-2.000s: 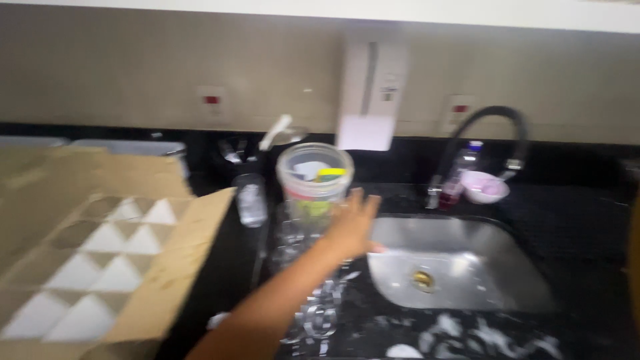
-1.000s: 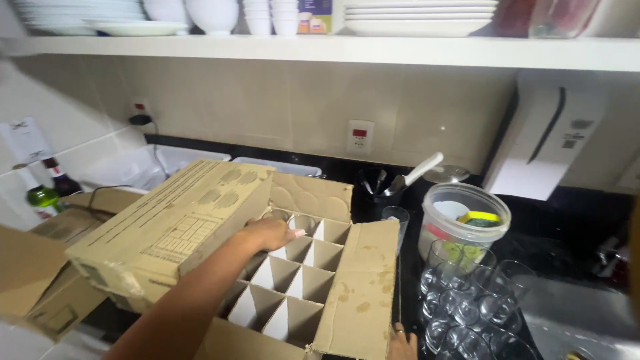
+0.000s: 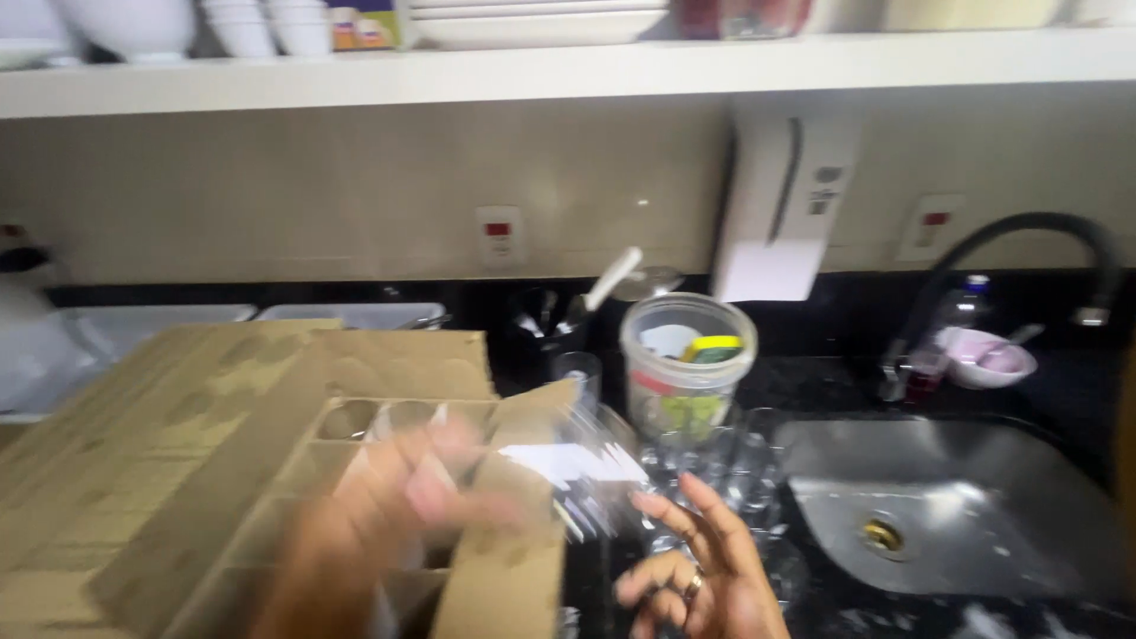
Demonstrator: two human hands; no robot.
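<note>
My left hand (image 3: 399, 506) is strongly blurred over the cardboard box (image 3: 510, 568) with white-and-brown dividers; its grip is unclear. Between my hands, a clear drinking glass (image 3: 586, 470) shows as a streaked blur above the box's right flap. My right hand (image 3: 710, 568), wearing a ring, has its fingers apart, with the fingertips close to the glass; whether they touch it cannot be told. One rear compartment holds a glass (image 3: 349, 420). Several clear glasses (image 3: 754, 470) stand on the black counter behind my right hand, beside a plastic tub (image 3: 688, 355) holding a yellow-and-green sponge.
A closed cardboard box (image 3: 169, 426) lies at left, before white trays (image 3: 355, 312). A utensil holder (image 3: 541, 324) stands behind the flaps. At right are a steel sink (image 3: 941, 497), black faucet (image 3: 1021, 226) and pink bowl (image 3: 990, 358). A white shelf (image 3: 568, 75) with dishes runs overhead.
One second ago my left hand was at the box's dividers and my right at its right flap. Now the right hand is farther into view, and a blurred glass shows between them. The view has swung right.
</note>
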